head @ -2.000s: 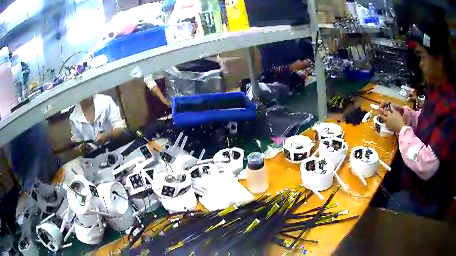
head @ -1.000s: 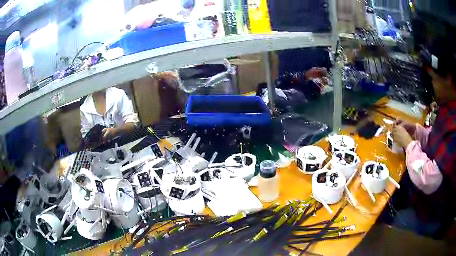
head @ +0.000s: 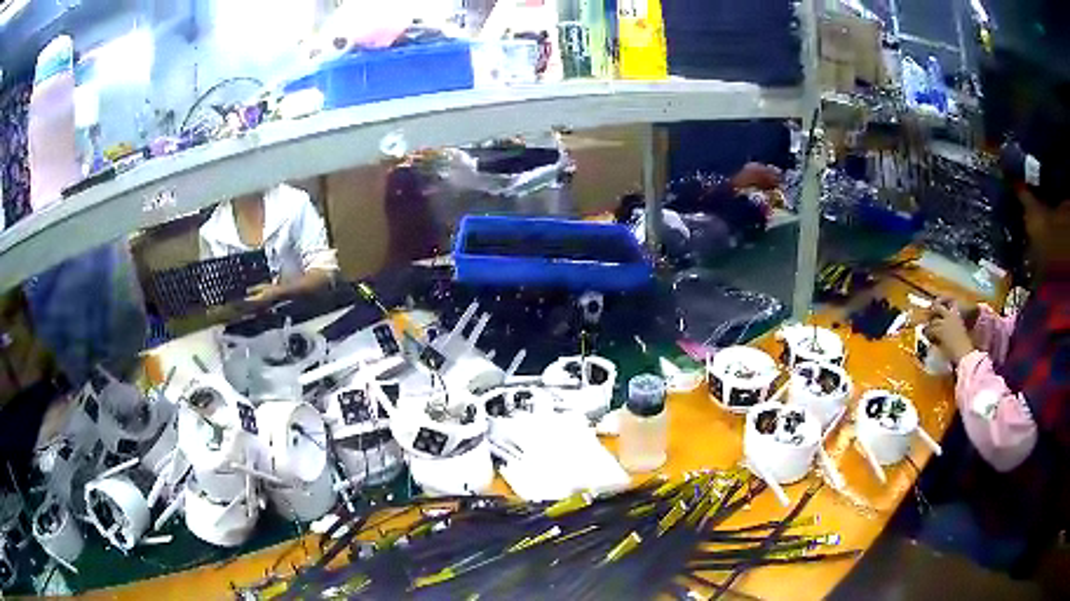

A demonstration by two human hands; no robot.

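Neither of my hands is in the picture. A pile of camera modules with cables [head: 528,546], long black tails with yellow tape, lies nearest in front of me on the orange-yellow bench [head: 810,575]. Several white camera housings are heaped at the left, one of them a housing with a black panel [head: 452,452] facing me. More stand upright with open tops at the right, such as the camera housing [head: 783,444]. A dispensing bottle [head: 643,425], translucent with a dark top, stands between the two groups beside a white flat piece [head: 563,456].
A grey shelf edge [head: 516,108] crosses above the bench to a grey post [head: 807,223]. A blue parts bin [head: 552,272] sits behind. A person in a red-and-dark checked top [head: 1038,364] works at the right; another in white [head: 299,241] sits across the bench.
The view has turned a little left, so the bench things sit further right in the picture. The person across now holds up a dark slotted tray. The cable pile and housings look unmoved.
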